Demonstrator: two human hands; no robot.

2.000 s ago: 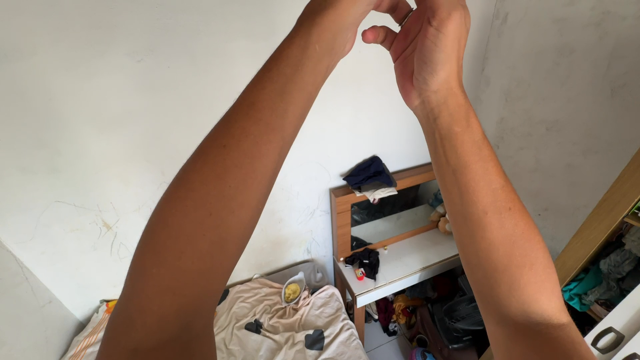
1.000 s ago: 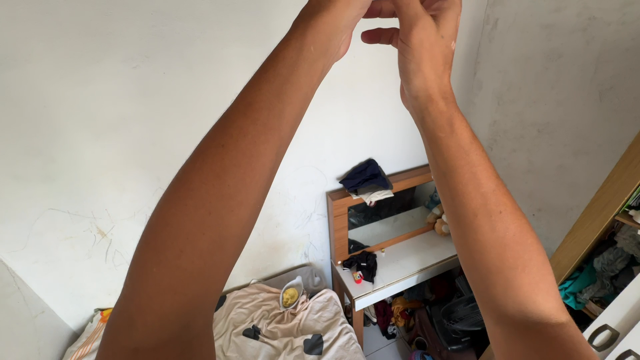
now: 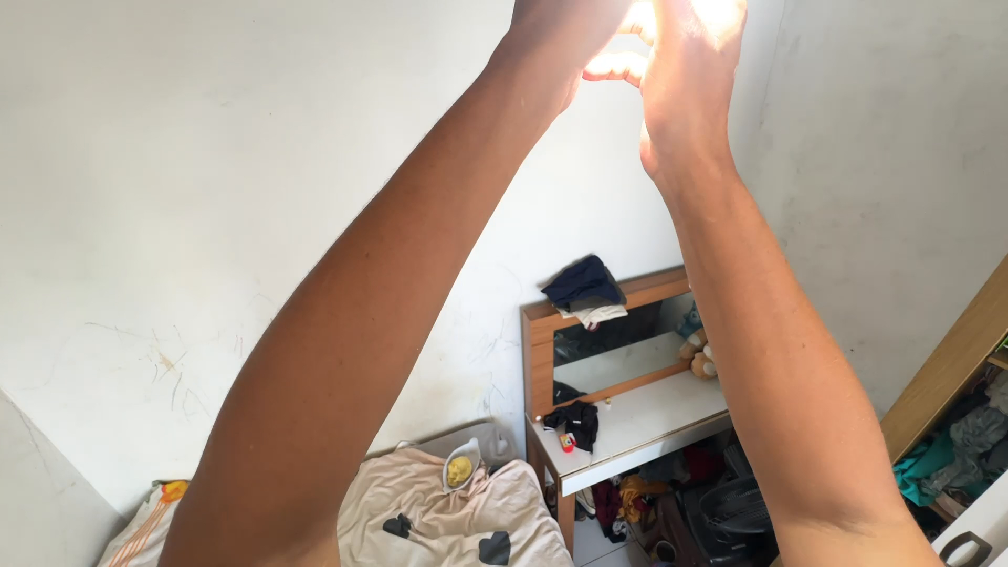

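Note:
Both my arms reach up and away from the camera, in front of a pale wall point(image 3: 197, 157). My left hand point(image 3: 575, 35) is at the top edge, cut off by the frame, its fingers mostly out of sight. Beside it on the right is my right hand point(image 3: 693, 71), with some fingers pointing towards the left hand across a narrow gap. Bright light washes out part of both hands. Whatever the fingertips touch or hold is hidden above the frame.
Below stands a dressing table point(image 3: 646, 413) with a wood-framed mirror point(image 3: 539, 362), dark clothing point(image 3: 583, 283) draped over it and plush toys point(image 3: 701, 358). A bed with a patterned sheet point(image 3: 449, 520) is at lower centre. An open wardrobe point(image 3: 945, 370) with clothes stands right.
Bright light now falls across my hands, which were evenly lit before. My right hand has turned somewhat since the earliest frame, where its palm side and thumb showed more.

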